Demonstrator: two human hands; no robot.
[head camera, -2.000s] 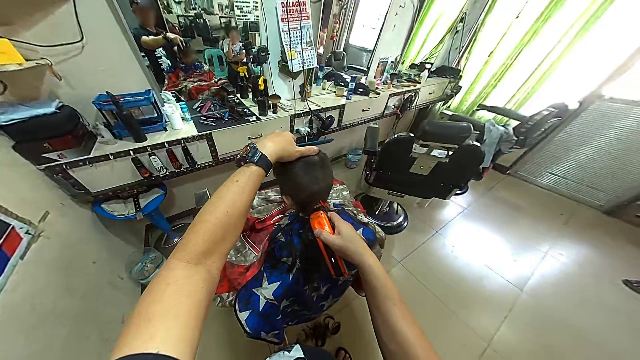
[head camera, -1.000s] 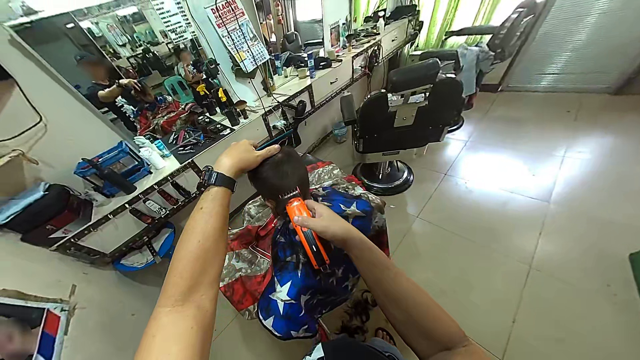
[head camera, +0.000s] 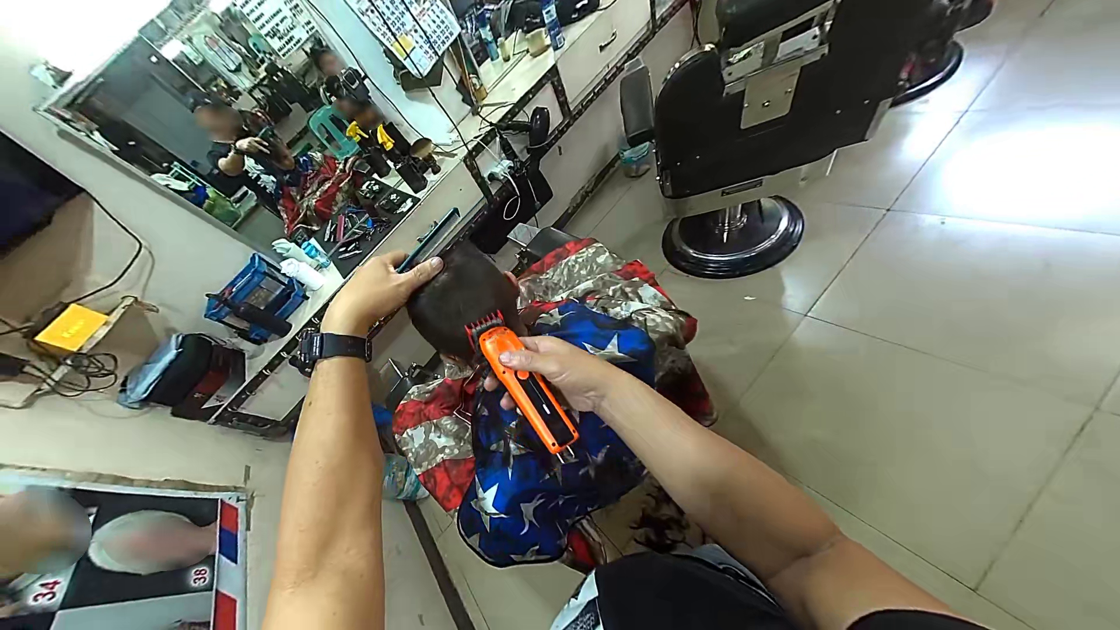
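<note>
My right hand grips an orange and black hair clipper, whose red comb guard rests against the back of a seated person's head. On the top left of that head lies my left hand, holding a dark comb that points up and away. A barber's cape with white stars on blue and red and camouflage stripes covers the person's shoulders and body. The person's face is turned away from me.
A black barber chair stands ahead on the right. Along the wall runs a counter with a blue tool basket, spray bottles and scissors under a mirror. Cut hair lies on the tiled floor.
The clipper has moved from the nape and neck area up onto the back of the head. My left hand stays on top of the head. The view has turned and come closer.
</note>
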